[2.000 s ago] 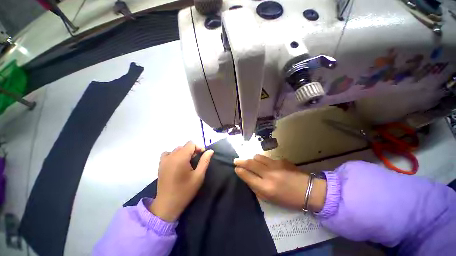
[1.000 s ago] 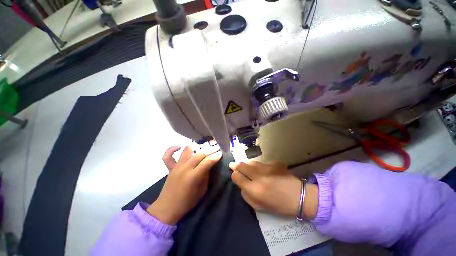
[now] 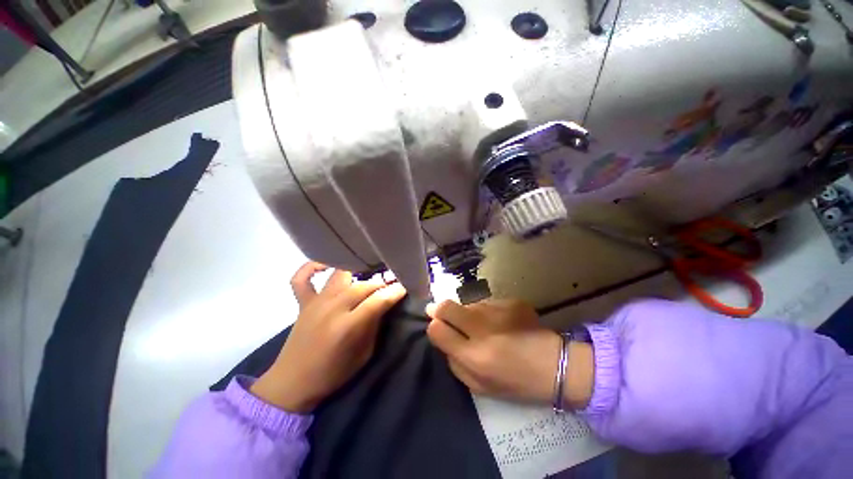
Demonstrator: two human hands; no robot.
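Observation:
A dark garment panel [image 3: 397, 412] lies under both my hands and runs down past the table's front edge. Its upper end is at the brightly lit presser foot area [image 3: 440, 281] of the white sewing machine [image 3: 355, 159]. My left hand [image 3: 337, 332] lies on the cloth left of the needle area, fingertips pinching its edge. My right hand [image 3: 491, 346] grips the cloth edge just right of it, thumb and forefinger together. The fingertips of both hands are close to each other. The needle itself is hidden in glare and behind the machine's front cover.
A long curved dark cut piece [image 3: 89, 299] lies on the white table at left. Orange-handled scissors [image 3: 715, 267] rest on the machine bed at right. A printed ruler scale [image 3: 542, 438] runs along the front edge. Striped dark cloth [image 3: 122, 98] lies behind at upper left.
Both hands have moved closer to the needle area with the cloth, and their fingertips are nearer together. The view has shifted, so the machine head appears further left and larger.

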